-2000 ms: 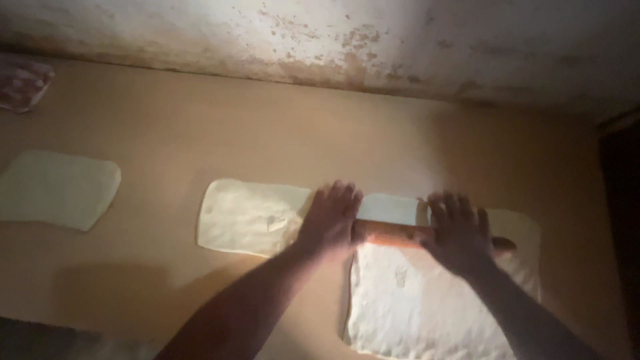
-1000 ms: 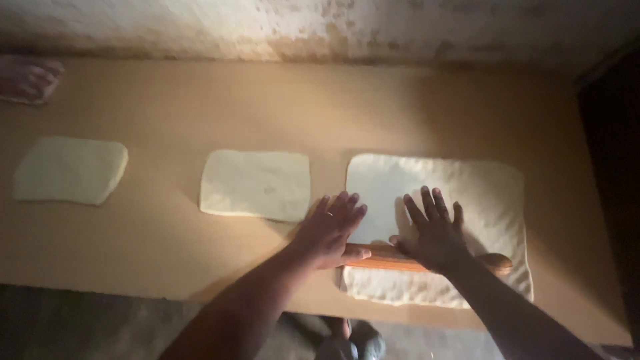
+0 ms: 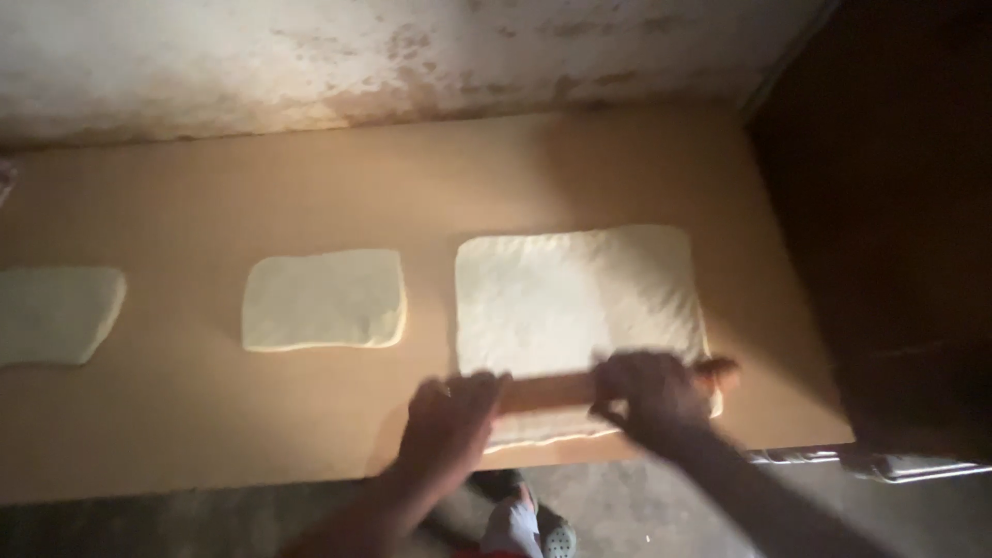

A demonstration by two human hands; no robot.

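A large rectangular sheet of dough (image 3: pixel 542 302) lies at the right of the table. Across its near part runs a wooden rolling pin (image 3: pixel 550 391). My left hand (image 3: pixel 457 418) is curled around the pin's left end, and my right hand (image 3: pixel 647 387) grips it toward the right end, where a knobbed handle sticks out; both hands are somewhat blurred. Left of the large sheet lies a smaller, thicker rectangular piece of dough (image 3: pixel 325 301). Another piece of dough (image 3: pixel 58 314) is at the left, cut off by the frame's edge.
The tan tabletop (image 3: pixel 232 418) meets a stained wall (image 3: pixel 310 62) at the back. A dark upright surface (image 3: pixel 876 232) stands at the right. Metal items (image 3: pixel 914 467) show beyond the near right edge. Below are the floor and a shoe with holes (image 3: pixel 558 536). A pinkish thing (image 3: pixel 6 178) shows at far left.
My hands have gone from lying spread on the rolling pin to being curled around it. The pin was across the upper part of the large sheet two seconds ago and is now near its close edge.
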